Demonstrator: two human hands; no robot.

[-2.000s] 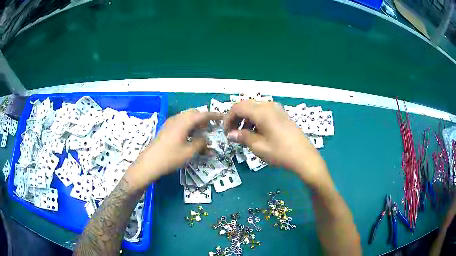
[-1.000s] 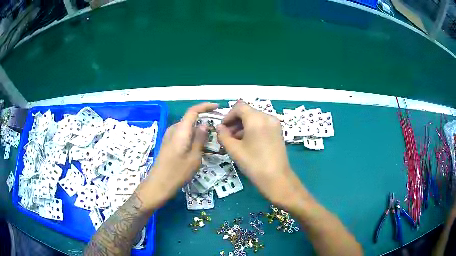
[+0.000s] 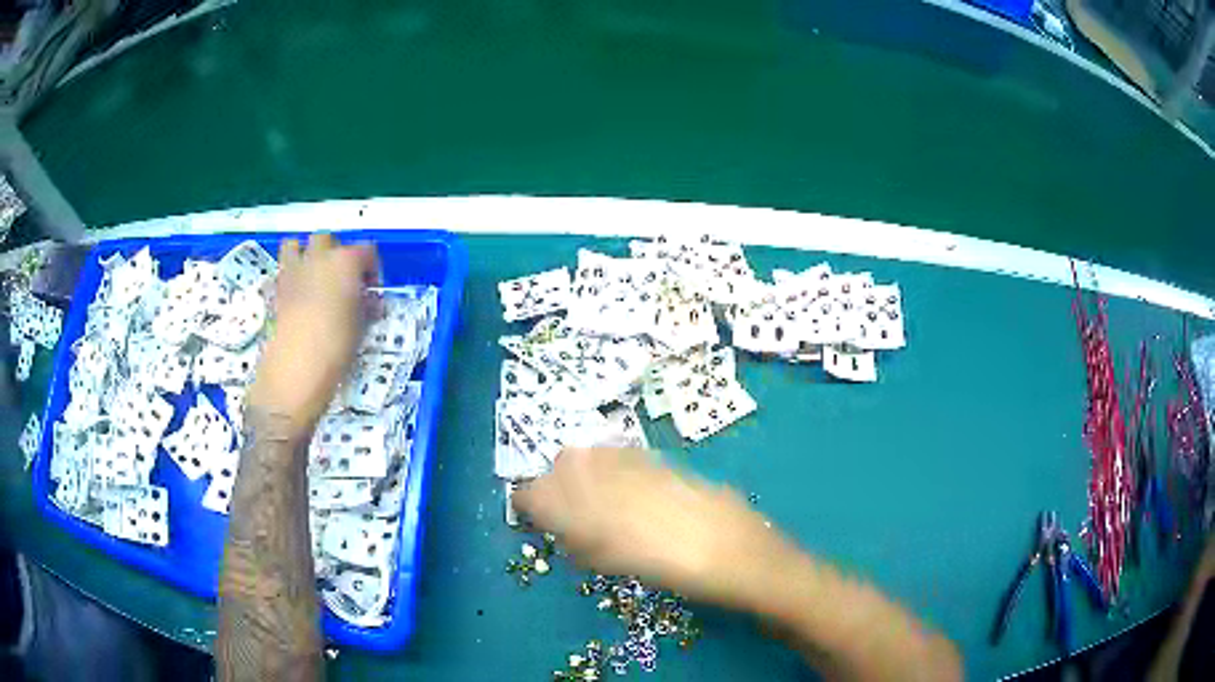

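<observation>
My left hand (image 3: 320,313) is over the blue tray (image 3: 450,346), at the upper middle of its heap of white plates (image 3: 133,433); its fingertips are blurred and I cannot tell if it holds a plate. My right hand (image 3: 586,500) is low over the near edge of the pile of white plates (image 3: 600,360), just above the small gold and silver metal pieces (image 3: 640,626). Its fingers point left and down and are blurred; what they hold, if anything, is hidden. The pile lies on the green tabletop.
A flatter row of white plates (image 3: 826,313) extends right of the pile. Pliers (image 3: 1053,560) with blue handles lie at the right beside red strands (image 3: 1103,440). A raised white strip (image 3: 600,217) runs behind, with the green belt (image 3: 573,107) beyond it. More plates lie at the far left.
My hands have parted. My left hand has moved left from the pile to the tray. My right hand has moved down towards the metal pieces, and the plate pile is now uncovered.
</observation>
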